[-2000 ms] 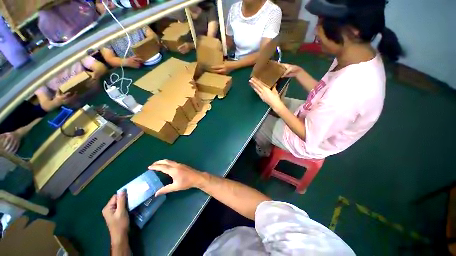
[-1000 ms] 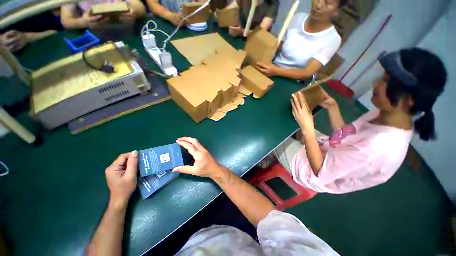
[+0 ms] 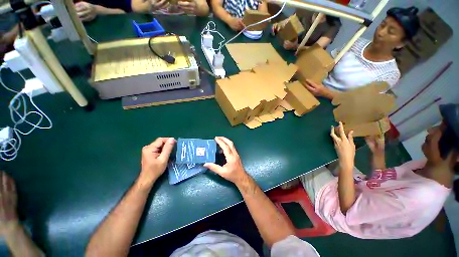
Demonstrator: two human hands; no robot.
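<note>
A blue card [image 3: 196, 151] with white print and a small white square is held level between my two bare hands. My left hand [image 3: 156, 159] grips its left edge between thumb and fingers. My right hand [image 3: 227, 159] holds its right edge, thumb at the lower right corner. A second blue card [image 3: 185, 171] shows under the first, tilted, its upper part hidden. Whether it lies on the bench or is held cannot be told.
Folded brown boxes [image 3: 256, 89] are piled beyond my hands to the right. A pale metal machine [image 3: 146, 68], white power strip [image 3: 213, 56] and blue tray [image 3: 148, 28] stand farther back. A person on the right holds a brown box [image 3: 363, 108]. Coiled white cable [image 3: 25, 118] lies left.
The view has turned, so the bench things appear farther right. My right hand now closes on the card's right edge. The person on the right has opened out the brown box.
</note>
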